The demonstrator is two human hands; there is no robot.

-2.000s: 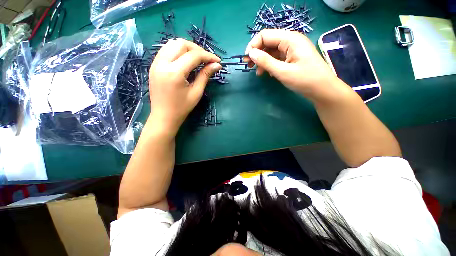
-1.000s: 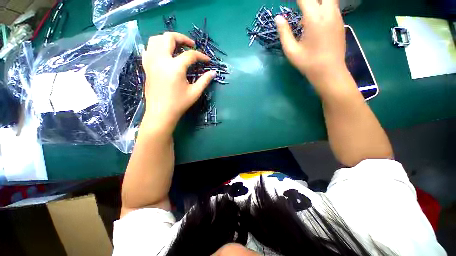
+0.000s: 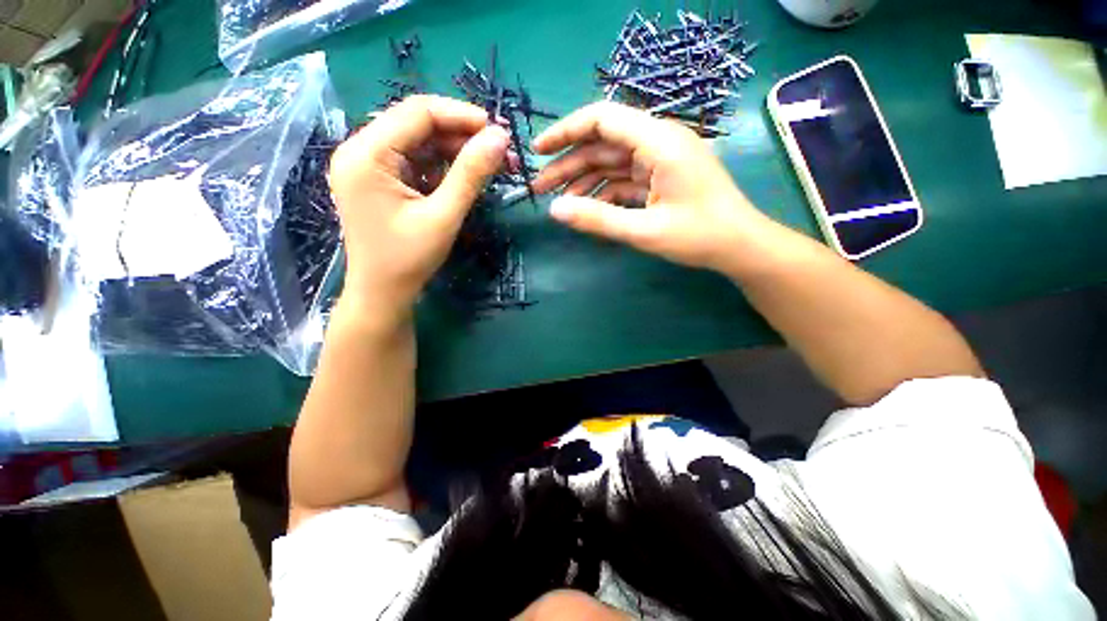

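Observation:
My left hand (image 3: 407,200) is over the left pile of slim dark parts (image 3: 492,261), thumb and forefinger pinched on a slim dark part (image 3: 526,164) that is hard to tell from the pile behind it. My right hand (image 3: 662,188) is just to the right, fingers apart and curved towards the left fingertips, with nothing seen in it. The right pile of slim parts (image 3: 680,61), with more silver glints, lies beyond my right hand.
A large clear bag (image 3: 243,285) with a white label (image 3: 152,228) lies left of the left pile. A smartphone (image 3: 850,158) lies right. A metal clip (image 3: 977,85) touches a pale sheet (image 3: 1050,115). A cup (image 3: 829,10) is cut off above. An open carton (image 3: 194,546) is below left.
My right hand has moved from the right pile back to the left, beside my left hand, uncovering the phone. My left fingers, apart a second ago, are now pinched and slightly higher.

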